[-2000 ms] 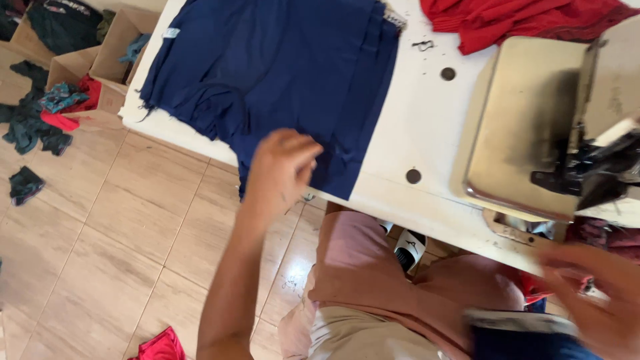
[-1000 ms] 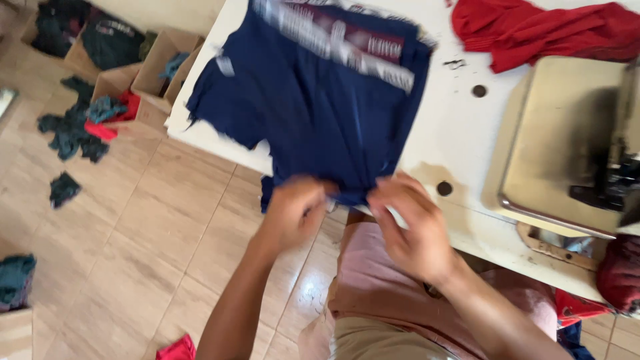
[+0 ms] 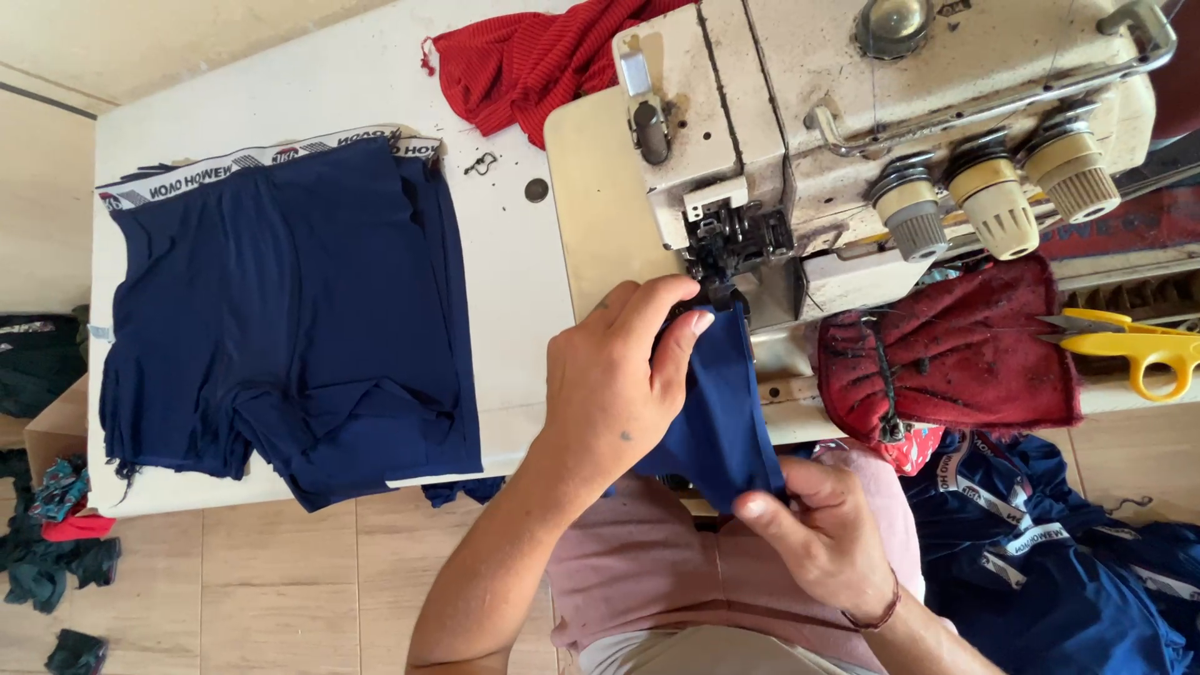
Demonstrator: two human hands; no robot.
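Note:
My left hand (image 3: 623, 366) pinches the upper end of a navy blue fabric piece (image 3: 720, 403), right at the presser foot (image 3: 720, 292) of an industrial overlock sewing machine (image 3: 797, 122). The lower corner of that piece is between the thumb and fingers of my right hand (image 3: 816, 530). Its hemmed edge runs fairly straight between both hands; part of it is hidden behind my left hand. A stack of navy blue boxer shorts (image 3: 281, 309) with printed white waistbands lies flat on the white table to the left.
Red ribbed cloth (image 3: 534, 66) lies behind the machine's plate. Yellow-handled thread snips (image 3: 1134, 347) rest by a dark red cloth pad (image 3: 947, 356). More navy garments (image 3: 1041, 553) are piled at the lower right. Fabric scraps (image 3: 61, 525) lie at the far left.
Both hands have moved right from the stack of shorts to the machine, with a navy piece now between them. The view has shifted toward the machine.

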